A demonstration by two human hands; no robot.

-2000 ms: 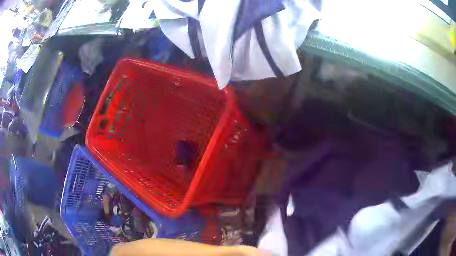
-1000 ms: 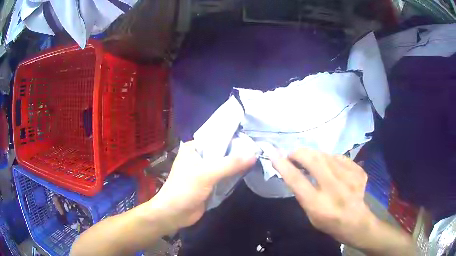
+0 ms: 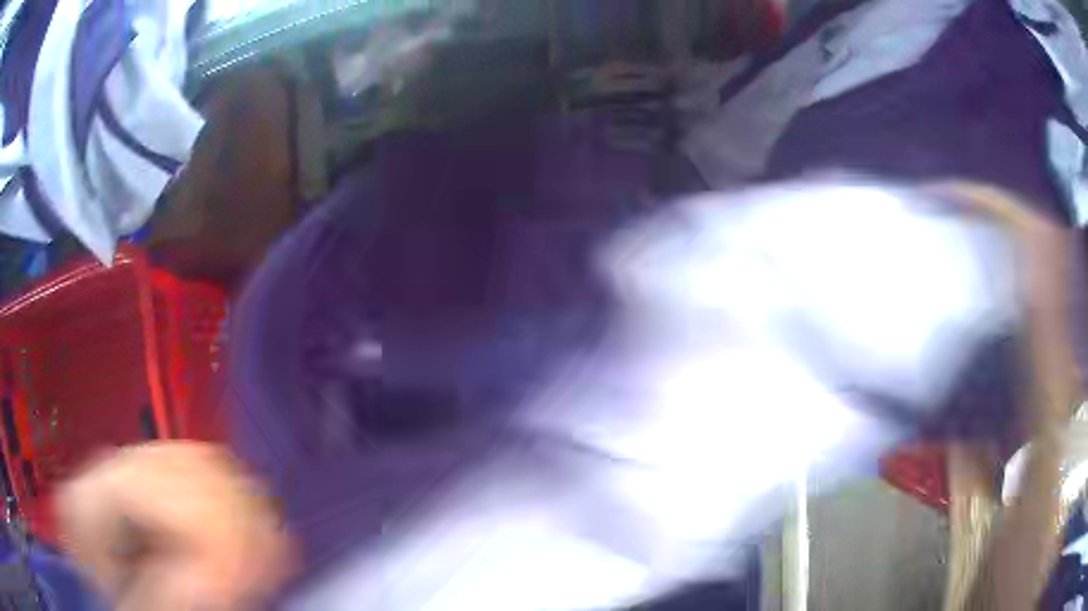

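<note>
A pale cloth panel [image 3: 764, 394], heavily blurred, stretches from the bottom centre to the upper right, with dark navy-purple cloth [image 3: 430, 287] behind it. My left hand [image 3: 179, 525] is blurred at the lower left, its fingers seeming curled; whether it holds anything is unclear. My right hand [image 3: 1024, 233] is a blurred strip at the right, along the far edge of the pale cloth, and seems to grip it. Its fingers are mostly hidden by the cloth and blur.
A red lattice basket [image 3: 90, 358] stands at the left, with part of a blue basket [image 3: 54, 582] below. Pale cloth with dark strips [image 3: 113, 131] hangs from the table edge [image 3: 298, 30] at upper left. More purple cloth [image 3: 931, 119] lies at the upper right.
My hands have moved from close together at the centre to far apart, left and right. The pale cloth has swung and spread towards the right. The baskets have shifted left in view.
</note>
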